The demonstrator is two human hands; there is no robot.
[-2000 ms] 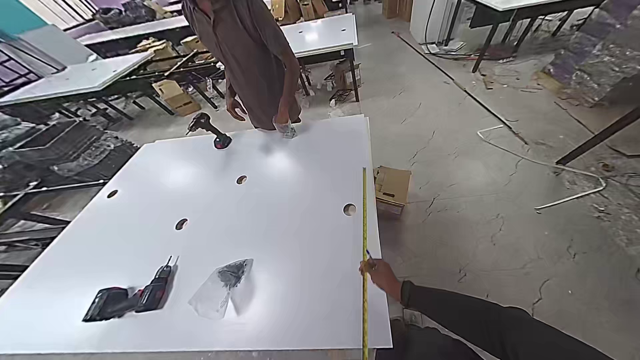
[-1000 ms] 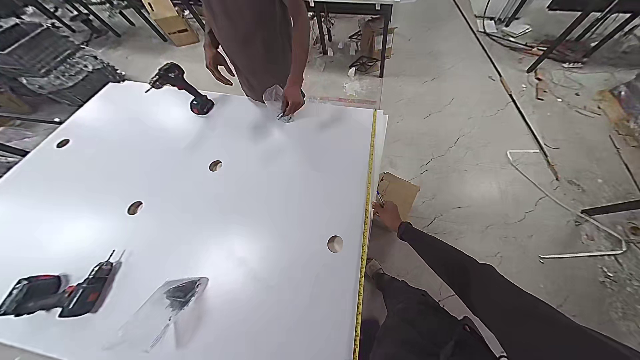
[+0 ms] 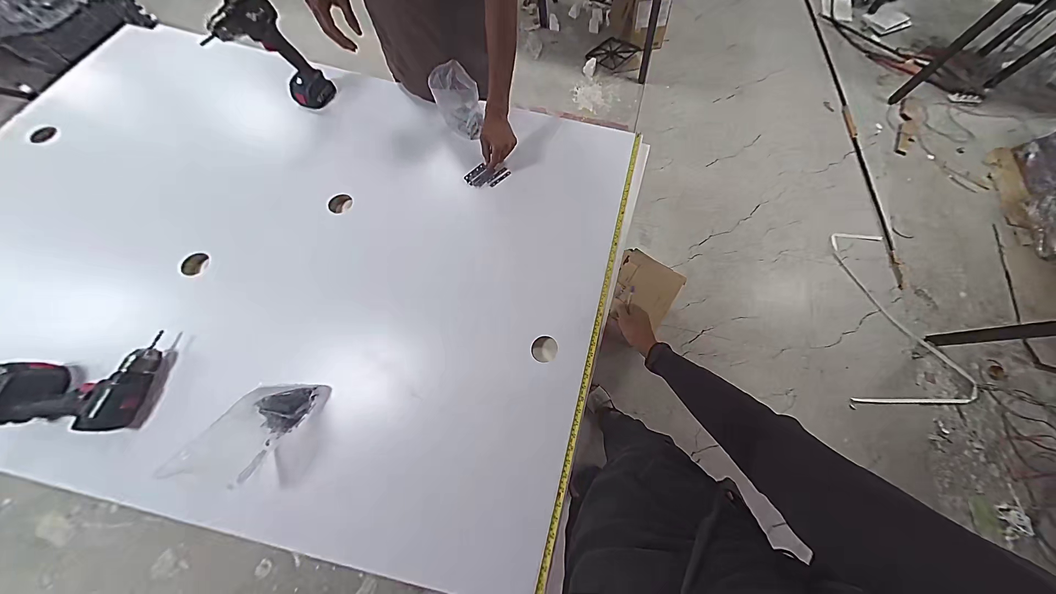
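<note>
My right hand [image 3: 634,323] is at the right edge of a white board [image 3: 429,272], closed on a small pen-like marking tool [image 3: 631,294]. Beside it, a yellow measuring tape [image 3: 606,293] lies extended along that edge. My left hand is not in view. On the board rest a cordless drill [image 3: 107,396] at the lower left, a clear plastic bag with dark hardware [image 3: 287,406] near the front, and another cordless drill [image 3: 276,49] at the far edge. Across the board, a co-worker's hand [image 3: 497,140] touches small dark metal hinges [image 3: 487,175] next to a second plastic bag [image 3: 456,97].
Several round holes, one of them a hole [image 3: 544,349] near my side, pass through the board. A cardboard box [image 3: 653,280] sits below its right edge. On the floor are a bent white tube [image 3: 907,326] and a long dark bar [image 3: 858,140].
My right hand has moved along the tape toward the far end of the board. The co-worker's hand now has hinges under it on the board. The view has shifted closer.
</note>
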